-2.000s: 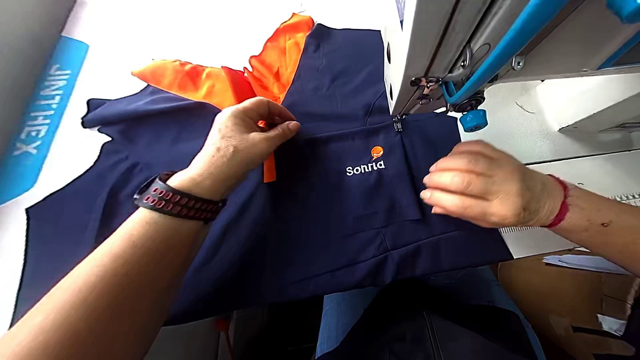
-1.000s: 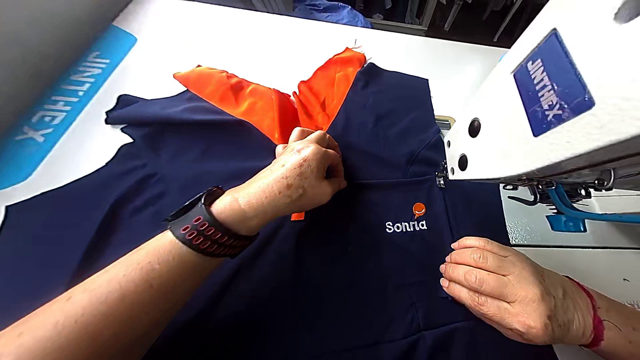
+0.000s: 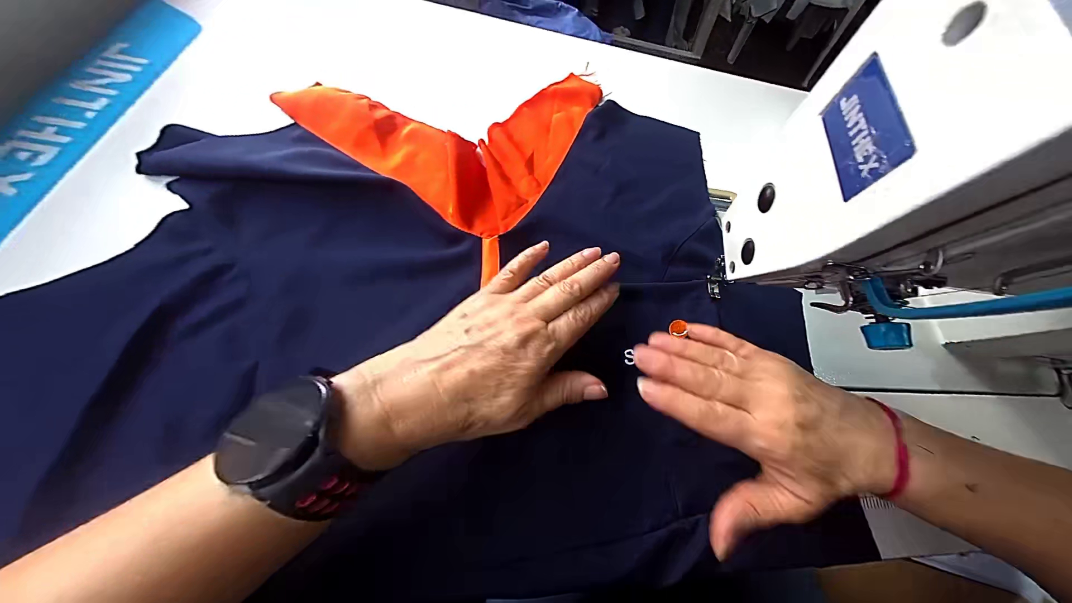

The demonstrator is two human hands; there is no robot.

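Note:
A navy fabric garment piece (image 3: 335, 251) lies spread on the white sewing table, with an orange V-shaped neckline facing (image 3: 410, 159) at its top. My left hand (image 3: 502, 352), a dark watch on its wrist, rests flat on the navy cloth just below the neckline's point, fingers extended. My right hand (image 3: 762, 410) lies over the pocket panel, fingers extended and thumb spread, partly covering white embroidered lettering and a small orange embroidered motif (image 3: 678, 328). The presser foot (image 3: 714, 285) of the sewing machine stands at the panel's upper right edge. The needle cannot be made out.
The white sewing machine head (image 3: 946, 142) reaches in from the right, with a blue curved part (image 3: 963, 310) beneath it. A blue strip with writing (image 3: 92, 109) marks the table at upper left. Blue cloth (image 3: 553, 17) and hanging garments (image 3: 754, 10) are at the back.
My left hand has let go of the cloth pinched by the orange neckline and lies flat lower down. My right hand has moved left from the panel's edge onto the embroidery.

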